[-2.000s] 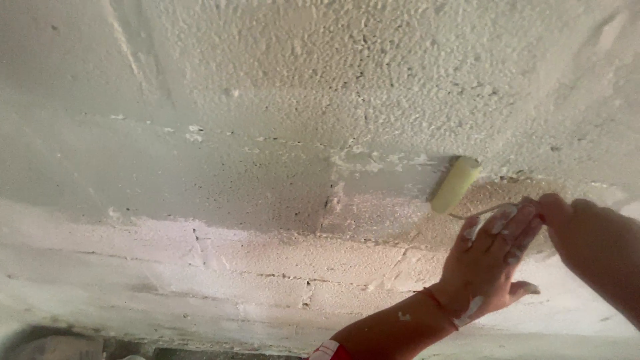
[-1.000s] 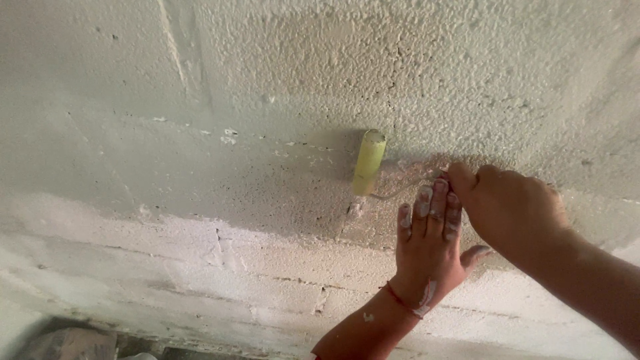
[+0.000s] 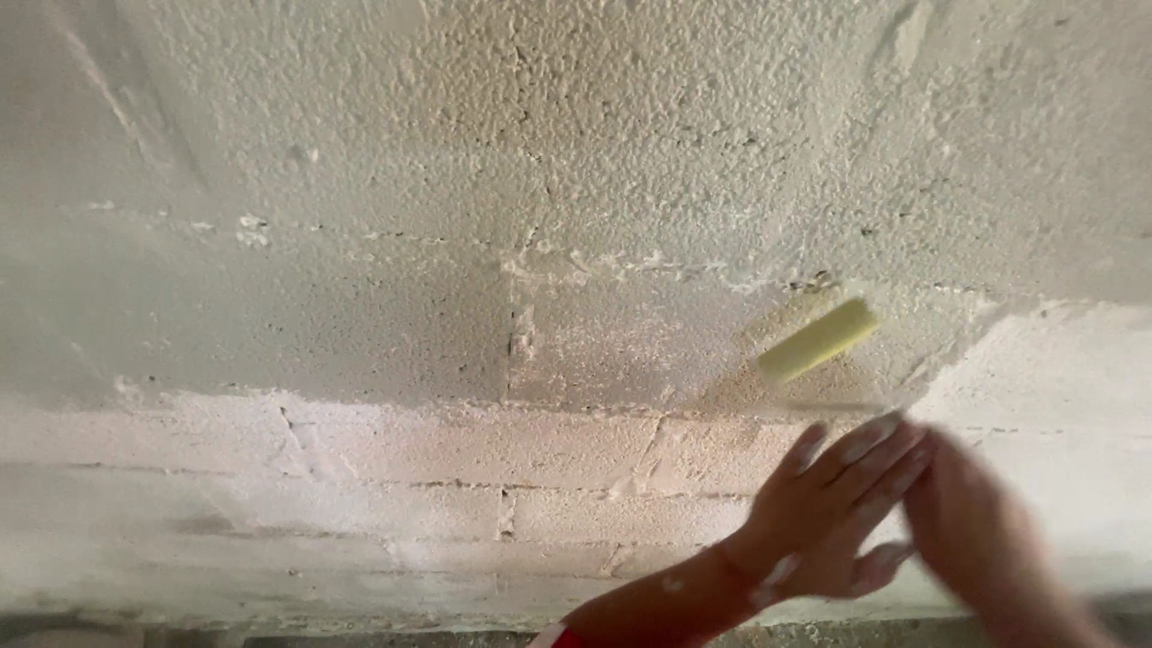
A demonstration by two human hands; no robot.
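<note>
A small yellow-green paint roller (image 3: 819, 340) lies tilted against the rough block wall (image 3: 630, 342), right of centre. Its thin metal frame runs down to my right hand (image 3: 967, 513), which is blurred and closed around the handle; the handle itself is hidden. My left hand (image 3: 832, 508), spotted with white paint, is spread with its fingertips against the right hand and the handle end. Whether the left fingers grip anything cannot be made out. Damp, darker paint shows around the roller.
Mortar joints (image 3: 504, 513) and rough blocks run across the lower wall. A smoother pale area (image 3: 1062, 387) lies at the right. Dark, unclear objects (image 3: 72, 630) show along the bottom left edge.
The roller and both hands went left across the wall between the two earlier frames, then back right. The roller is now tilted closer to horizontal.
</note>
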